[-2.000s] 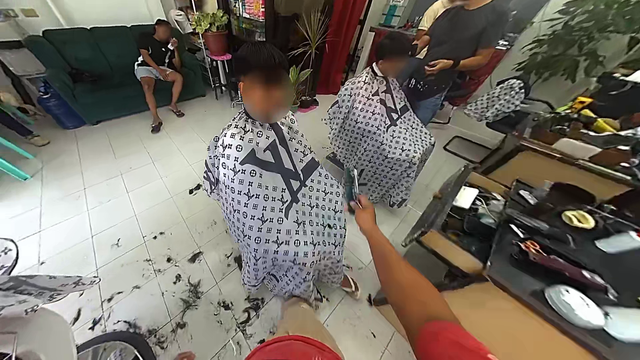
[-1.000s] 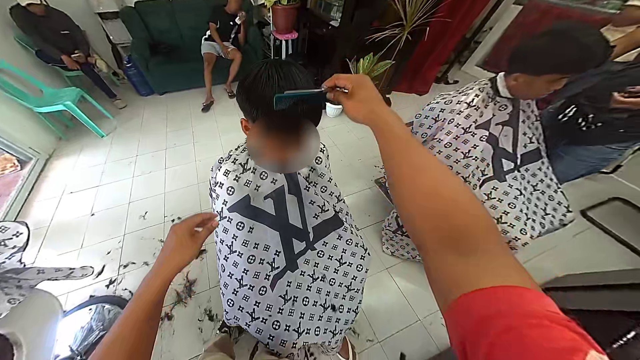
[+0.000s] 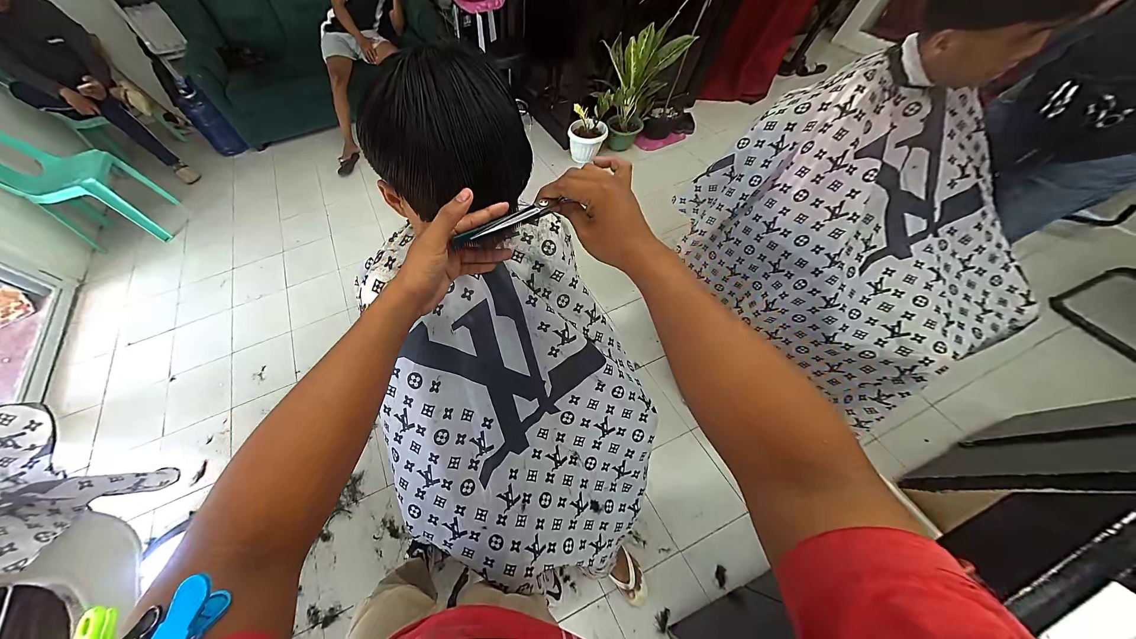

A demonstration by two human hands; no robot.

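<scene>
A person wearing a white patterned barber cape (image 3: 532,426) is in front of me, head bowed, with straight dark hair (image 3: 444,124) hanging down. My left hand (image 3: 448,244) is at the front ends of the hair, thumb above and fingers around a dark comb (image 3: 484,235). Hair scissors (image 3: 515,219) lie along the comb, their handle end in my right hand (image 3: 599,200). Whether the blades are apart cannot be told.
A second caped person (image 3: 852,231) sits at the right beside a standing person. Potted plants (image 3: 626,129), a green sofa (image 3: 266,89) and a teal plastic chair (image 3: 80,182) stand behind. Cut hair (image 3: 351,493) is scattered on the tiles. Clips (image 3: 191,608) show at lower left.
My left hand has come up to the hair and now holds the comb. My right hand, which held the comb at the hair one second ago, has the scissors. The person's head has bowed lower.
</scene>
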